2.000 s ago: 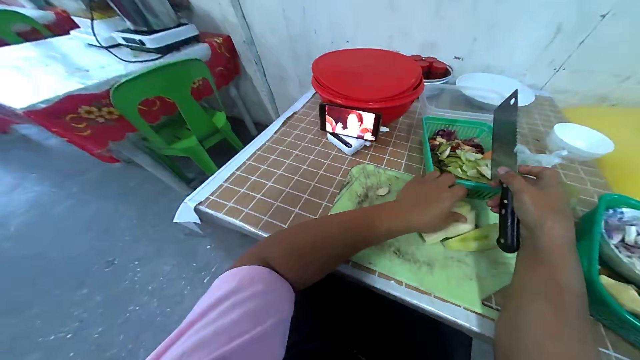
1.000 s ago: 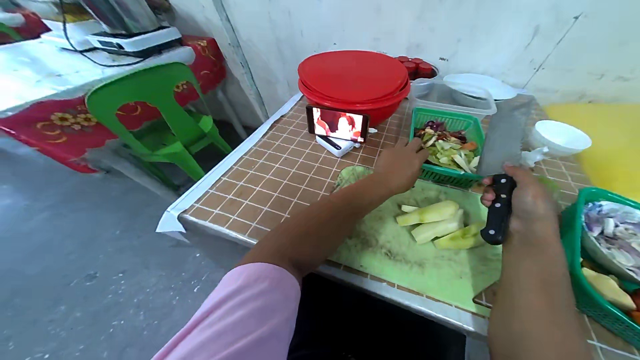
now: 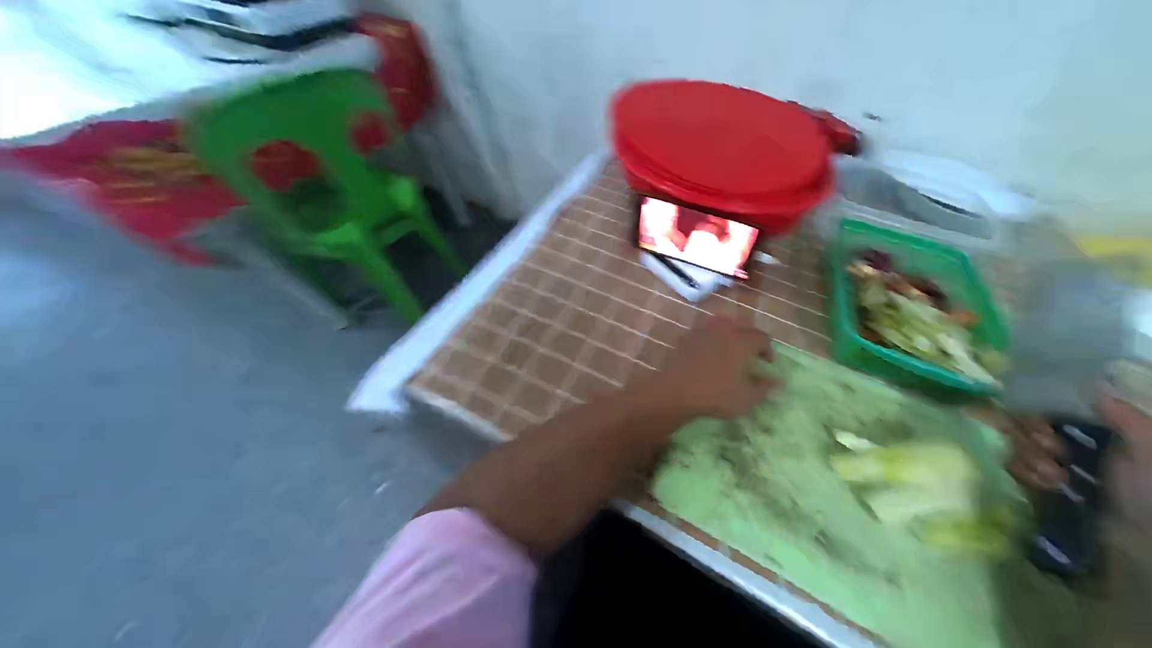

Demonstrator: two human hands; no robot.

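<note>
My left hand (image 3: 724, 367) is over the upper left edge of a stained green cutting board (image 3: 765, 486); its fingers are blurred, and I cannot tell whether they hold anything. At the right edge, my right hand (image 3: 1035, 450) grips the black handle of a cleaver (image 3: 1066, 310), its broad blade pointing up and smeared by motion. Pale green vegetable pieces (image 3: 909, 477) lie on the board, left of the handle. Behind the board, a green plastic basket (image 3: 841, 306) holds cut vegetables (image 3: 913, 319).
A phone (image 3: 697, 236) with a lit screen leans before a red lidded tub (image 3: 724, 144) on the brown tiled table (image 3: 558, 315). Clear plastic container and white plate stand behind the basket. At left are a green plastic chair (image 3: 288, 162) and another table with red cloth (image 3: 135, 180).
My left hand has moved from the basket's near left side to the board's upper left edge. The cleaver stays in my right hand. The view has swung left.
</note>
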